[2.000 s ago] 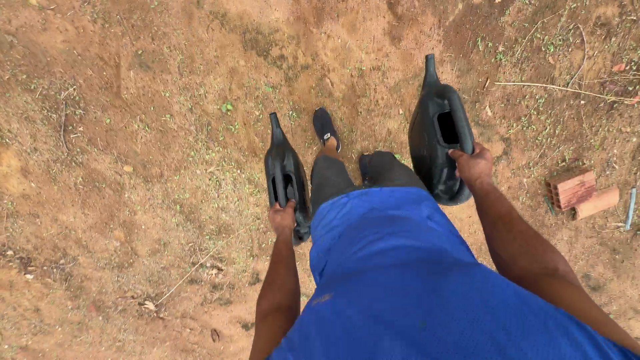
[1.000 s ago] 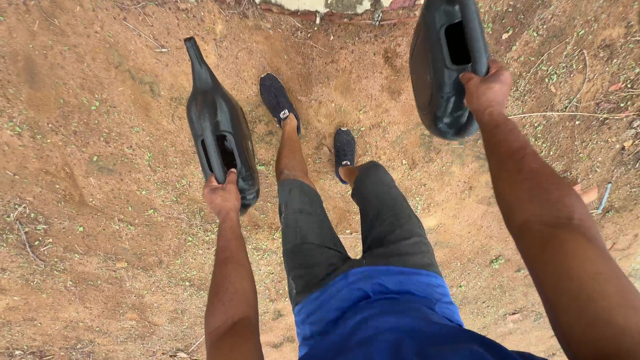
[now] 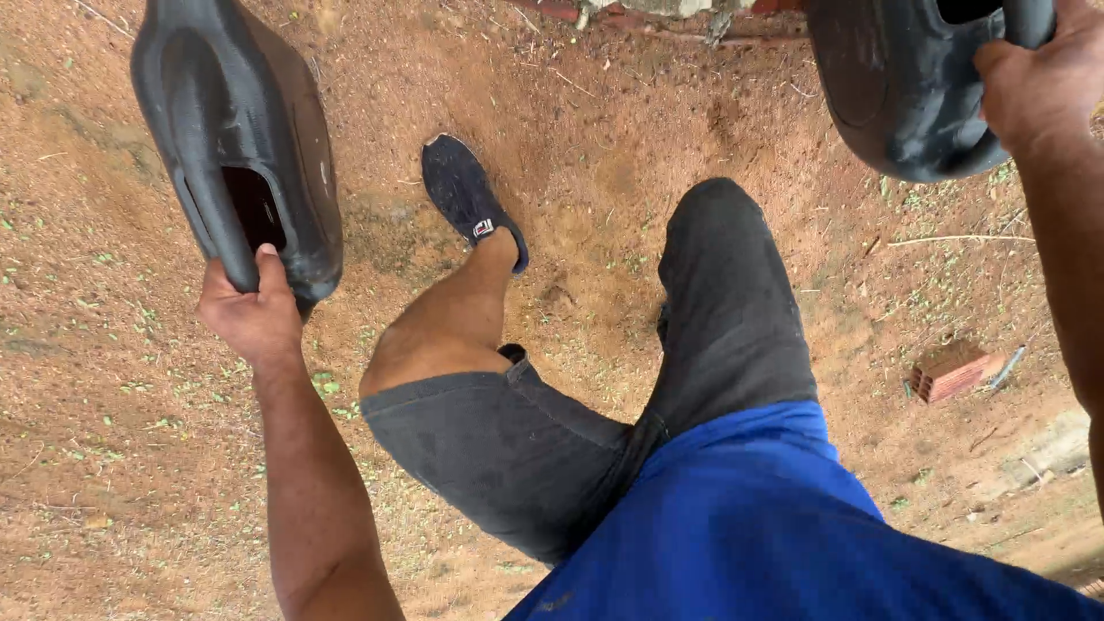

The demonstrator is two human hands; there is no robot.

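Observation:
My left hand (image 3: 254, 310) is closed round the handle of a black plastic watering can (image 3: 297, 147) at the upper left. An opening in the can's top shows dark beside the handle, and its front end runs out of view. At the upper right, my right hand (image 3: 1039, 86) grips the handle of a second black plastic watering can (image 3: 897, 95), which the frame's top edge cuts off. Both cans hang above the ground, one on each side of my legs.
A hollow red clay brick (image 3: 953, 375) lies on the dirt at the right, with a thin bluish piece (image 3: 1007, 368) beside it. Along the top edge runs a low red and pale masonry edge (image 3: 664, 10). A dry stem (image 3: 962, 238) lies on the right.
Both cans stay in my hands throughout. My legs have moved in a stepping motion. The masonry edge, out of view two seconds ago, shows at the top in the later frames.

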